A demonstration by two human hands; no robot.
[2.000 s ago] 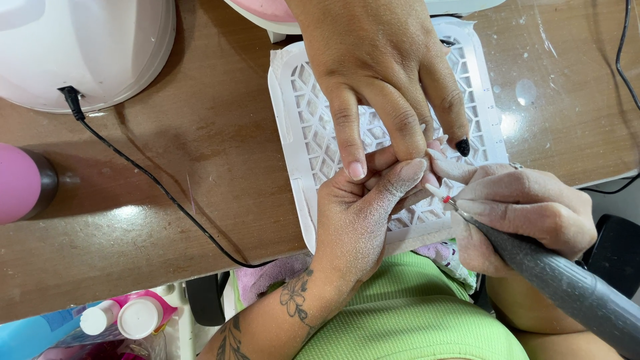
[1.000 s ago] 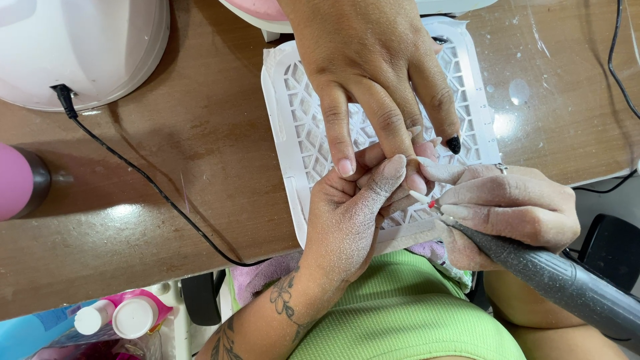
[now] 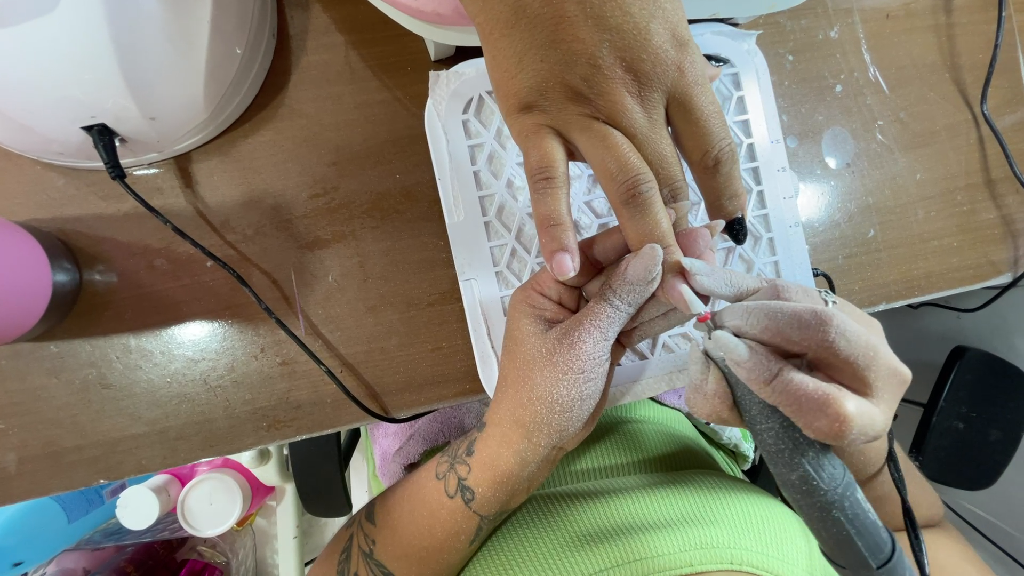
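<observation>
Powdered with pale dust, my left hand (image 3: 572, 344) grips a finger of another person's hand (image 3: 616, 104), thumb on top. That hand reaches in from the top edge; one of its nails is black and pointed, another long and whitish. My right hand (image 3: 808, 352) holds a grey electric nail drill (image 3: 800, 456) like a pen. The drill's red-banded bit (image 3: 704, 318) is at the tip of the long whitish nail (image 3: 685, 296); contact cannot be told. Under the hands lies a white dust collector with a patterned grille (image 3: 500, 216).
A white rounded device (image 3: 136, 72) with a black cable (image 3: 240, 280) stands at upper left on the wooden table (image 3: 160, 384). A pink bottle (image 3: 28, 280) is at the left edge. Below the table are white-capped containers (image 3: 212, 502). A black chair part (image 3: 968, 416) shows at right.
The drill's bit has moved to the tip of the held finger's long nail; a second ago it was a little lower. My left hand keeps its grip.
</observation>
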